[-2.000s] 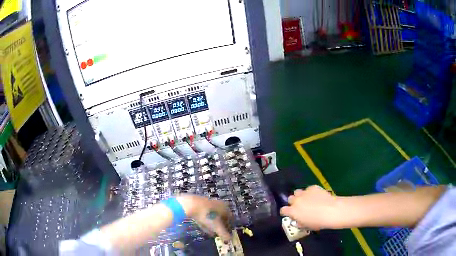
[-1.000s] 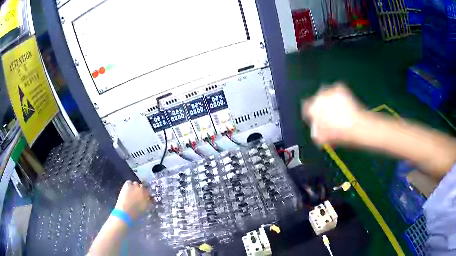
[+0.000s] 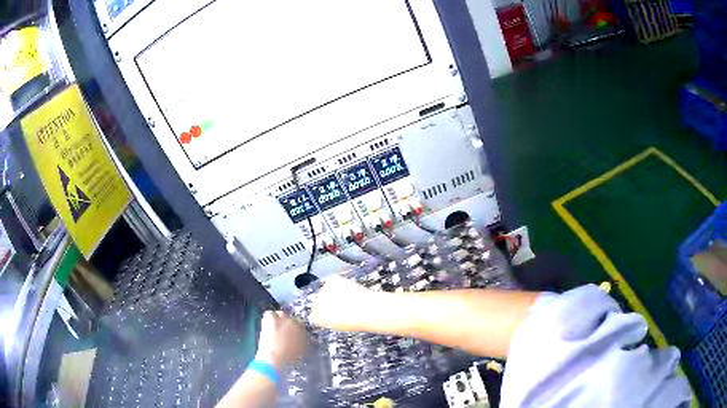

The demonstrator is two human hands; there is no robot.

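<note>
A clear blister tray [image 3: 363, 362] with rows of dark-and-silver circuit boards [image 3: 422, 267] lies before the rack. My left hand [image 3: 280, 339], with a blue wristband, is at the tray's left edge, fingers curled. My right hand [image 3: 339, 303] reaches across the tray to its back left corner, close to my left hand. Both hands are blurred, and whether they hold anything cannot be told. A cream test block [image 3: 465, 389] stands in front of the tray, with a yellow connector plug [image 3: 493, 366] beside it. Another yellow plug [image 3: 383, 403] shows at the bottom edge.
The test rack has a large white screen [image 3: 287, 72], four lit load modules [image 3: 345, 187] and red and black leads. Stacked clear trays [image 3: 159, 279] and a yellow warning sign [image 3: 76, 171] are at left. A blue crate [image 3: 701, 267] stands on the green floor at right.
My right hand has come from the right side across to the tray's back left corner. My left hand stays at the left edge. The view has shifted, so rack and tray sit further right.
</note>
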